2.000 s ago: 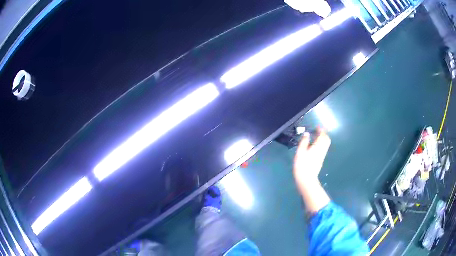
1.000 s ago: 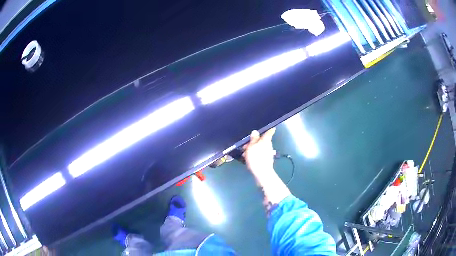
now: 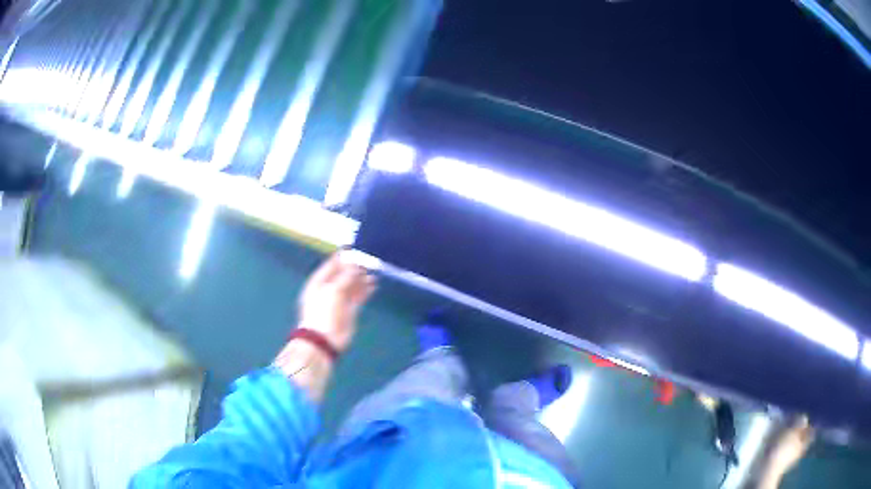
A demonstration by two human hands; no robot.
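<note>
The glossy black display panel (image 3: 535, 258) lies flat across the view, ceiling lights reflected in it. My left hand (image 3: 334, 298), with a red band at the wrist, is at the panel's near left corner, fingertips at the edge strip (image 3: 477, 305). It is blurred, and whether it grips the edge is unclear. My right hand (image 3: 788, 447) is small and blurred at the lower right, at the near edge; its grip is unclear. A dark tool, possibly the electric screwdriver (image 3: 725, 430), hangs below the edge beside it, with a thin cord.
The roller conveyor (image 3: 258, 124) adjoins the panel on the left. A red item (image 3: 664, 389) shows under the near edge. A large whitish block (image 3: 86, 334) stands on the green floor at the lower left. My legs and blue-covered feet are below the panel edge.
The view has swung left, from the panel's right end to its left end. My left hand has come into view at the corner. My right hand now appears at the far lower right. Tape roll and white cloth are out of view.
</note>
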